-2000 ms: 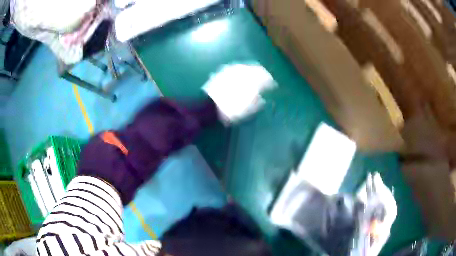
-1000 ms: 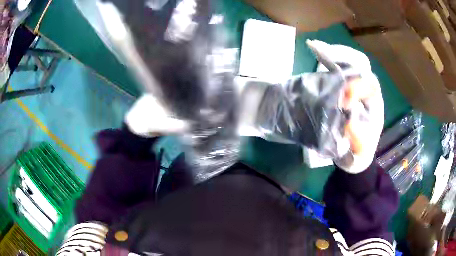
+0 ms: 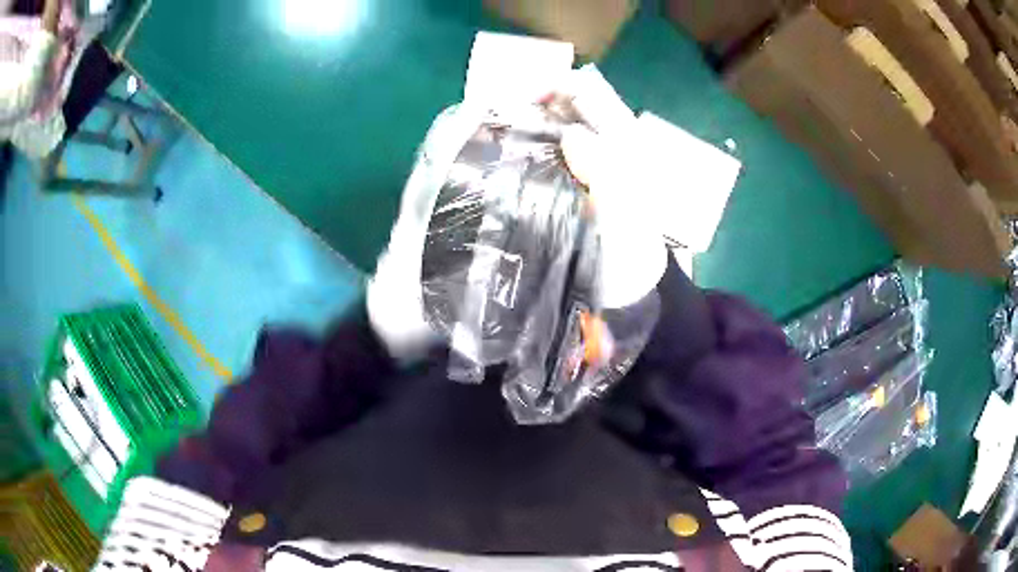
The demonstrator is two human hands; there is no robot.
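A dark bagged unit (image 3: 502,257) in clear crinkled film is held close in front of my apron, seen nearly end-on, with an orange tag near its lower right. My left hand (image 3: 407,263), in a white glove, grips its left side. My right hand (image 3: 627,218), in a white glove with bare fingertips, lies along its right side and over its far part. White foam end caps show behind the hands: one foam cap (image 3: 519,65) at the top and another foam cap (image 3: 694,177) to the right. Whether the foam touches the unit is hidden.
Dark bagged parts (image 3: 865,369) with orange dots lie on the green table (image 3: 301,134) at right. Open brown cartons (image 3: 871,145) stand at the upper right. A green crate (image 3: 128,391) and yellow crate (image 3: 45,520) are at lower left; a metal-legged stool (image 3: 106,184) is at upper left.
The bagged unit was stretched across with my hands wide apart; now it is upright and narrow in view, with both hands close together. The foam caps now appear just behind my hands.
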